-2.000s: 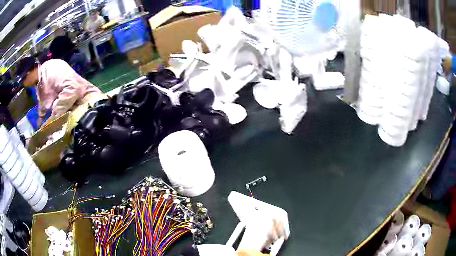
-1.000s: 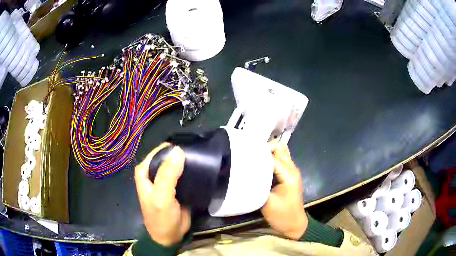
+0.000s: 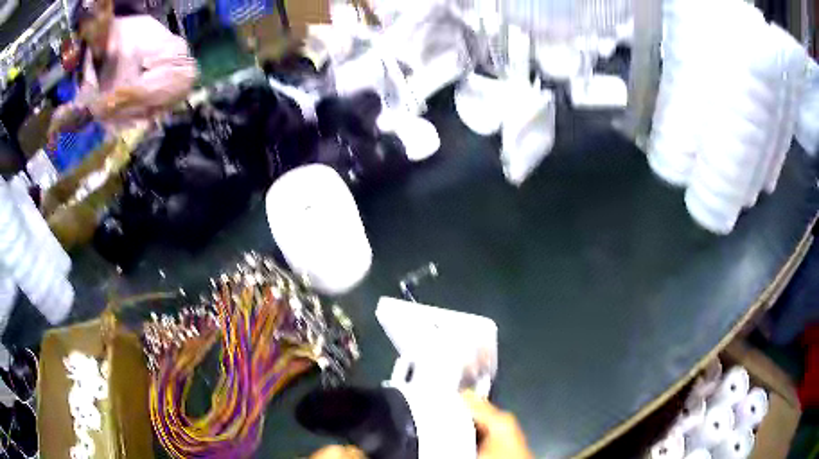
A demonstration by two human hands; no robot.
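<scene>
A white bracket [image 3: 449, 350] with a black shell [image 3: 364, 417] at its left side lies low in the middle of the view, cut off by the bottom edge. A short lead with a small connector [image 3: 420, 276] sticks out past the bracket's top. My right hand [image 3: 498, 430] grips the bracket's right side. My left hand [image 3: 339, 452] shows only as a small strip below the black shell, so its grip is hidden. The wire harness bundle [image 3: 224, 385] lies left of them, its connector ends upward. The frame is blurred.
A carton of small white collars [image 3: 52, 394] stands at left. A stack of white round covers [image 3: 316, 231] lies beyond the harness. Black shells [image 3: 206, 161] and white brackets [image 3: 404, 54] are heaped behind. White stacks [image 3: 718, 116] stand right. A carton of white rolls [image 3: 786, 394] is below right. A person in pink sits across.
The view has tilted up, so the far heaps and the person show again. The held bracket and shell now sit lower in the picture, and my left hand is mostly out of it.
</scene>
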